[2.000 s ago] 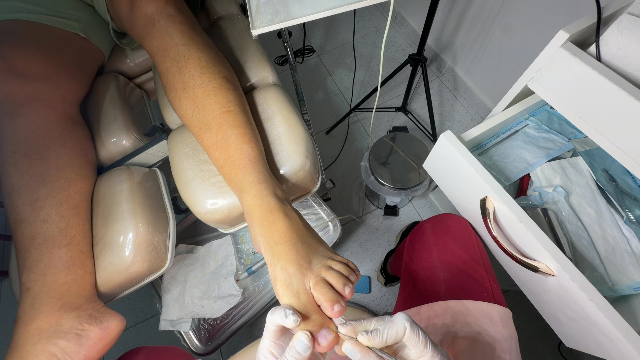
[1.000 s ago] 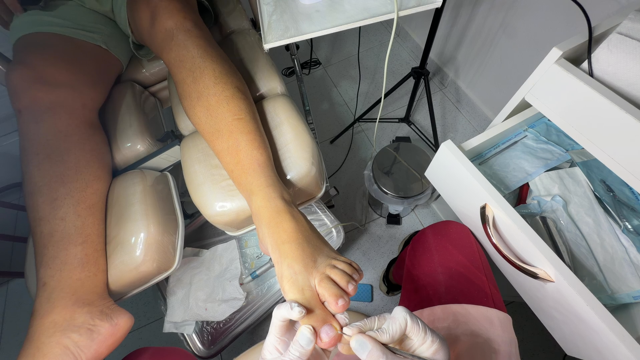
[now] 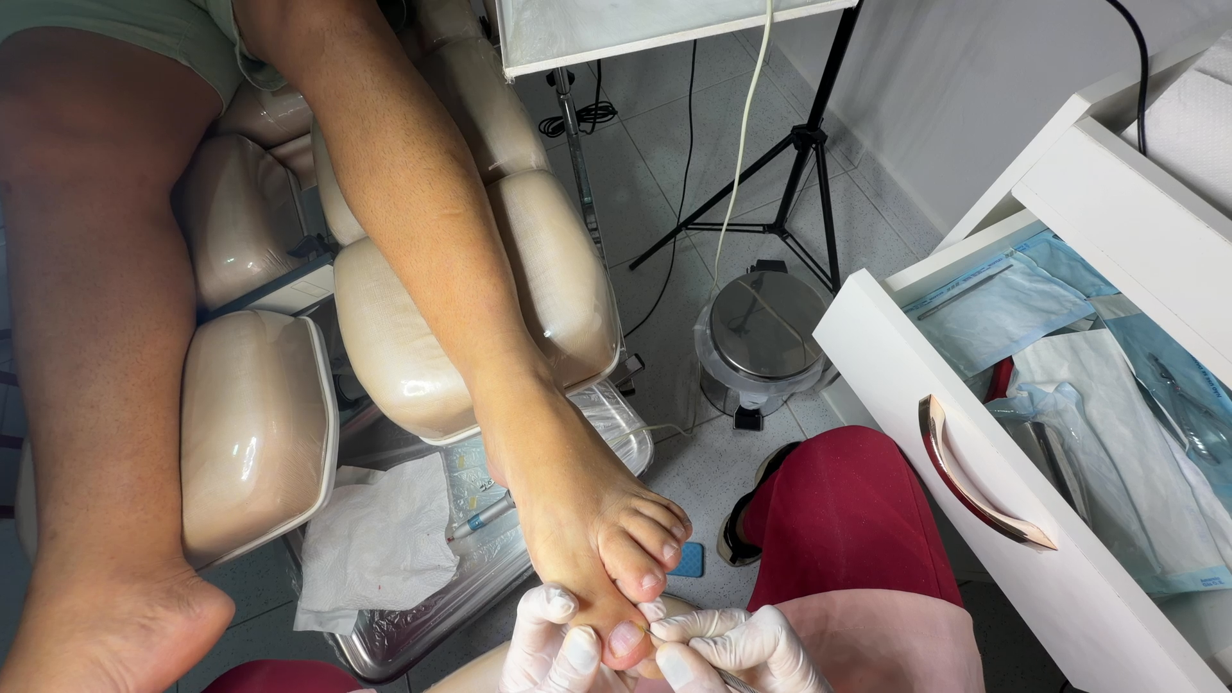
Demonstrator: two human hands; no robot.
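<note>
At the bottom centre, my left hand (image 3: pixel 556 640), in a white glove, grips the big toe (image 3: pixel 627 639) of another person's foot (image 3: pixel 568 500) between thumb and fingers. My right hand (image 3: pixel 736 650), also gloved, pinches a thin metal hand tool (image 3: pixel 737 681) just right of that toe. The tool's tip is at the side of the toenail; its exact shape is too small to tell. The lower part of both hands is cut off by the frame edge. The person's other foot (image 3: pixel 125 626) rests at the lower left.
A padded leg rest (image 3: pixel 255 433) supports the legs. Below it, a plastic-covered tray (image 3: pixel 423 621) bears a white paper towel (image 3: pixel 380 539) and a pen-like tool (image 3: pixel 484 515). At right, an open drawer (image 3: pixel 1011 500) holds sealed pouches. A lidded bin (image 3: pixel 765 322) and black tripod (image 3: pixel 807 140) stand behind.
</note>
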